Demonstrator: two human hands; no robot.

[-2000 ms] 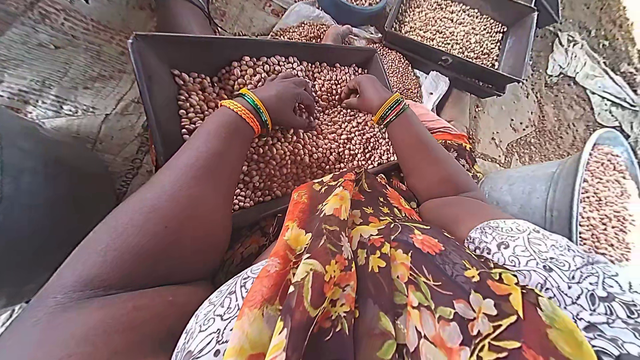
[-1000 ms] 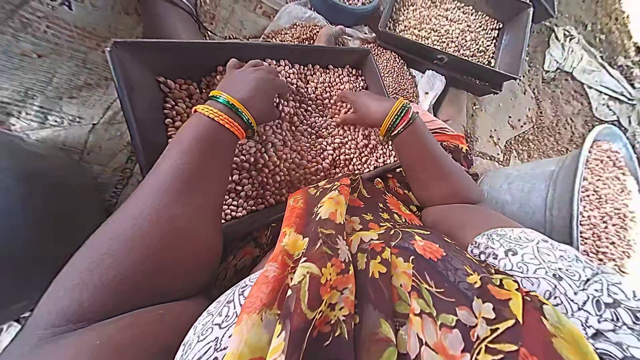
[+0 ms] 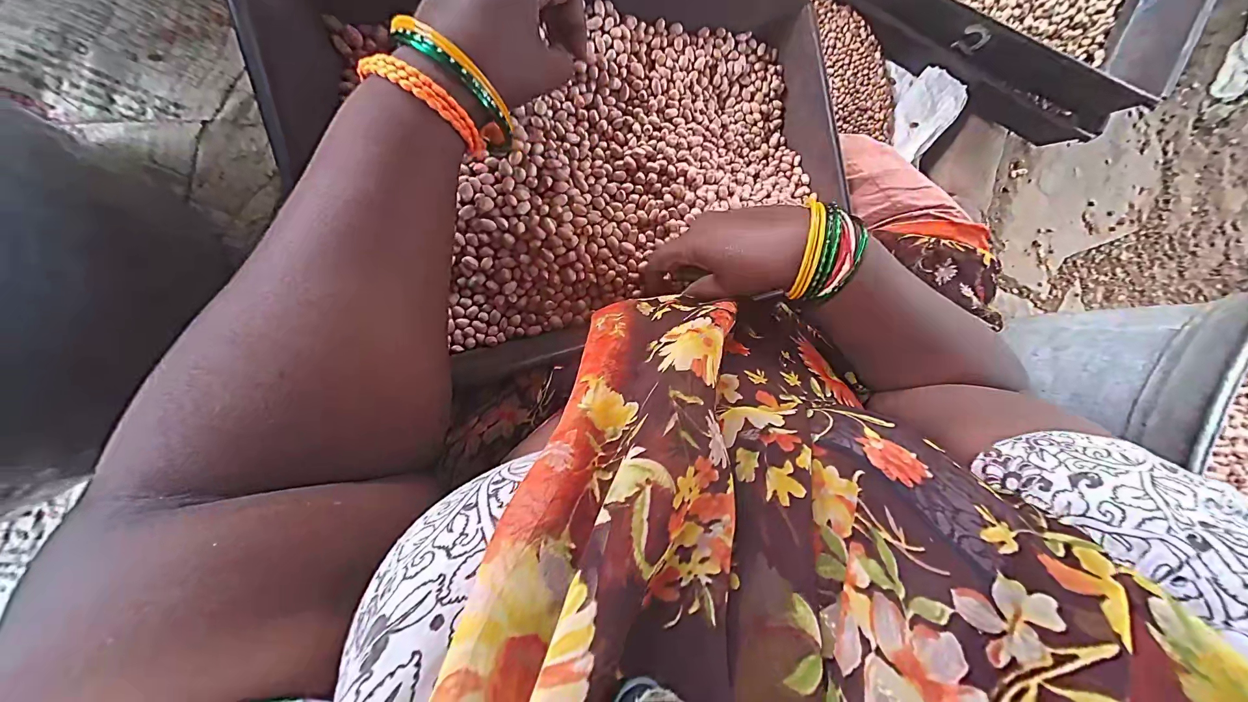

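A dark rectangular metal tray [image 3: 824, 117] lies before my lap, filled with a layer of pinkish-brown nuts or seeds [image 3: 604, 175]. My left hand [image 3: 502, 44] is over the tray's far left part, partly cut off by the top edge of the view; its fingers are curled and their tips are hidden. My right hand [image 3: 729, 252] rests low at the tray's near right side, its bent fingertips at the nuts, just above the floral cloth [image 3: 760, 487] on my lap. Whether it holds any nuts does not show. Bangles circle both wrists.
A second dark tray [image 3: 1024, 73] with nuts stands at the upper right, near a heap of smaller nuts [image 3: 853, 68] and a white scrap [image 3: 926, 107]. A grey metal bucket [image 3: 1111, 356] lies at the right, nuts at its mouth. A dark rounded object [image 3: 88, 283] stands at the left.
My right hand has come back toward my lap, to the tray's near edge. My left hand remains over the left part of the nuts. The view has shifted down.
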